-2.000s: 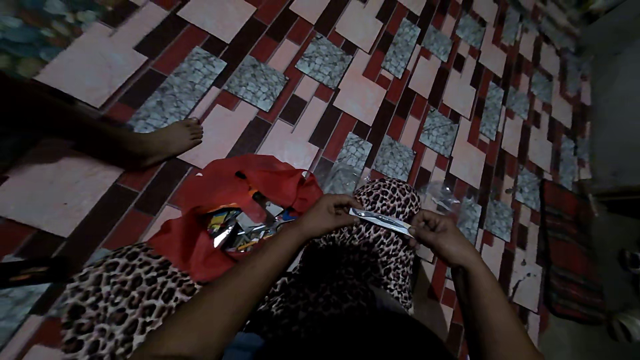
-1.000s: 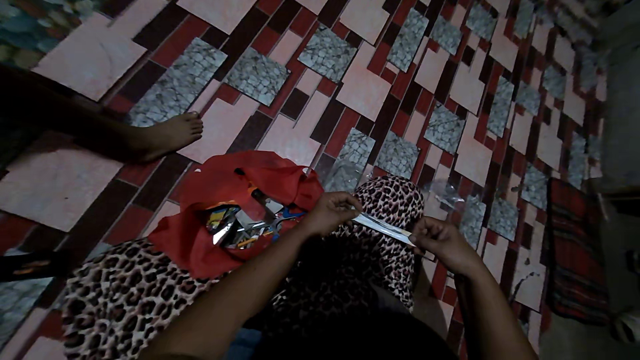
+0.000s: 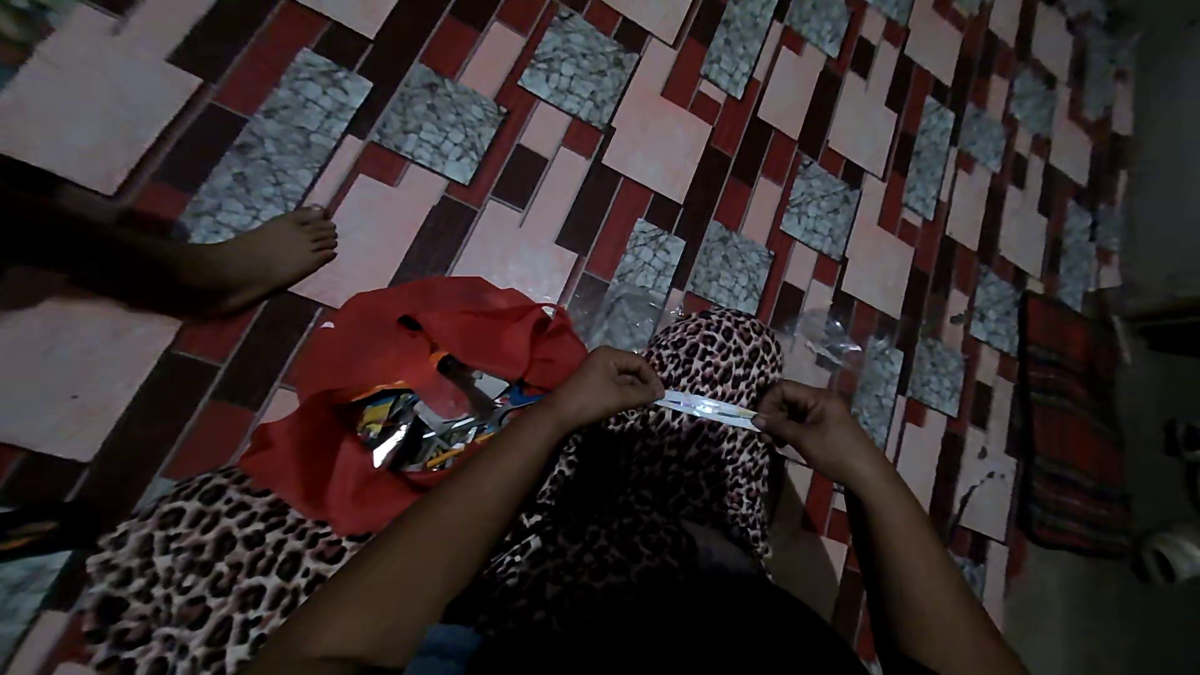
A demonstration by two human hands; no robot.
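A narrow, whitish, shiny strip, perhaps a slim wrapper (image 3: 705, 406), is stretched between my two hands above my leopard-print knee (image 3: 717, 352). My left hand (image 3: 614, 382) pinches its left end between thumb and fingertips. At the right end, my right hand (image 3: 806, 417) grips it the same way. Left of my hands lies an open red cloth bag (image 3: 328, 459), full of small mixed items (image 3: 436, 431), some silvery, yellow and blue; what each one is cannot be told. My left forearm partly covers the bag's right side.
Another person's bare foot (image 3: 272, 253) rests on the patterned tile floor (image 3: 525, 234) at the upper left. Clear plastic pieces (image 3: 830, 337) lie beyond my knee. A red plaid mat (image 3: 1069, 422) is at the right, and a dark object (image 3: 37, 530) at the left edge.
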